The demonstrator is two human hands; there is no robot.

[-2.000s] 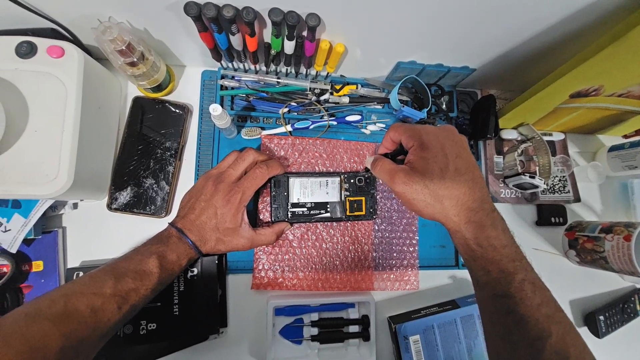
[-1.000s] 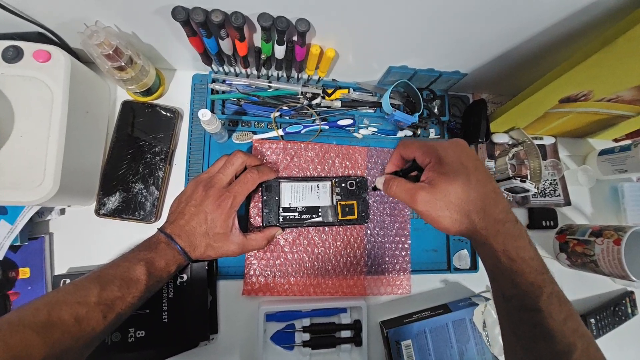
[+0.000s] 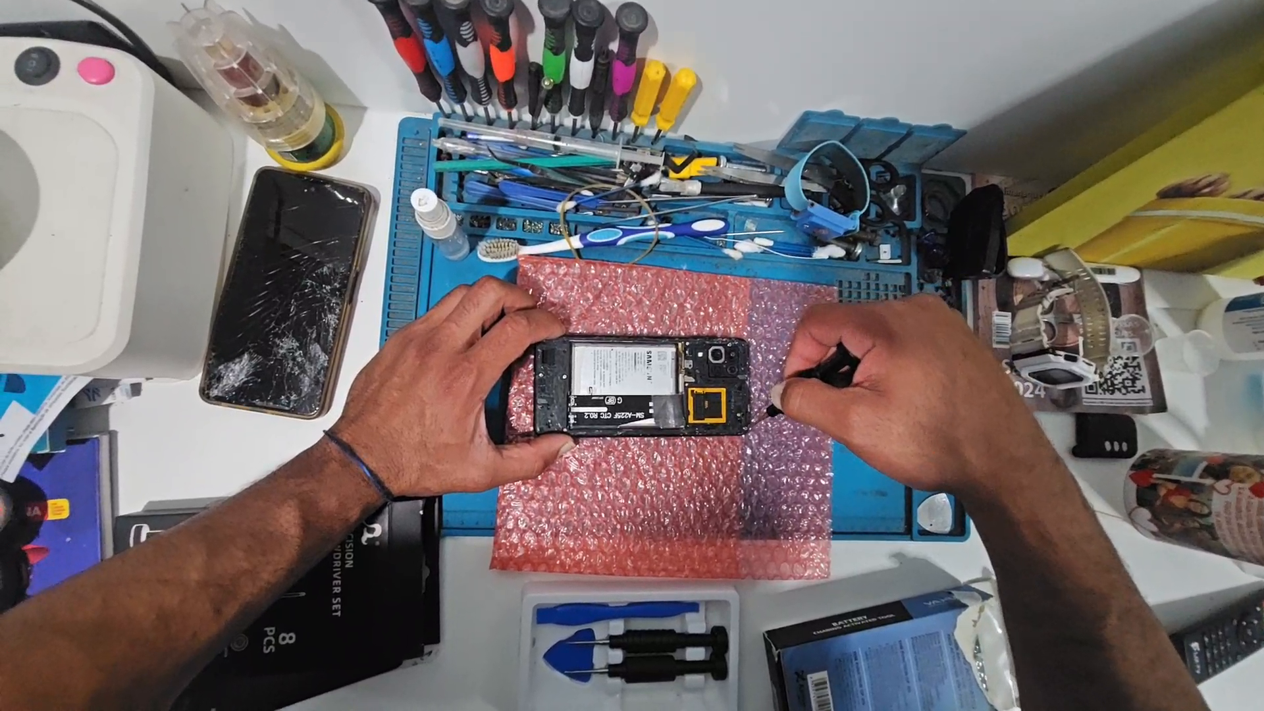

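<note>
An opened smartphone [image 3: 642, 387], its battery and inner parts bare, lies flat on a sheet of pink bubble wrap [image 3: 632, 513]. My left hand [image 3: 464, 385] grips the phone's left end, fingers on the upper edge and thumb at the lower one. Just off the phone's right end is my right hand [image 3: 879, 385], its thumb and fingers closed on a small black tool [image 3: 834, 369], whose kind is mostly hidden by the fingers. The tool's dark tip points down near the phone's lower right corner; whether it touches anything is unclear.
A blue repair mat [image 3: 415, 267] lies underneath, with tweezers, a toothbrush [image 3: 632, 235] and a syringe behind. Screwdrivers [image 3: 502, 59] stand along the back. A cracked phone [image 3: 288, 291] lies left. In front are a white tool tray [image 3: 731, 602] and a battery box [image 3: 869, 652].
My right hand has moved from the phone's upper right corner to beside its right end, lower down. My left hand keeps its hold on the phone.
</note>
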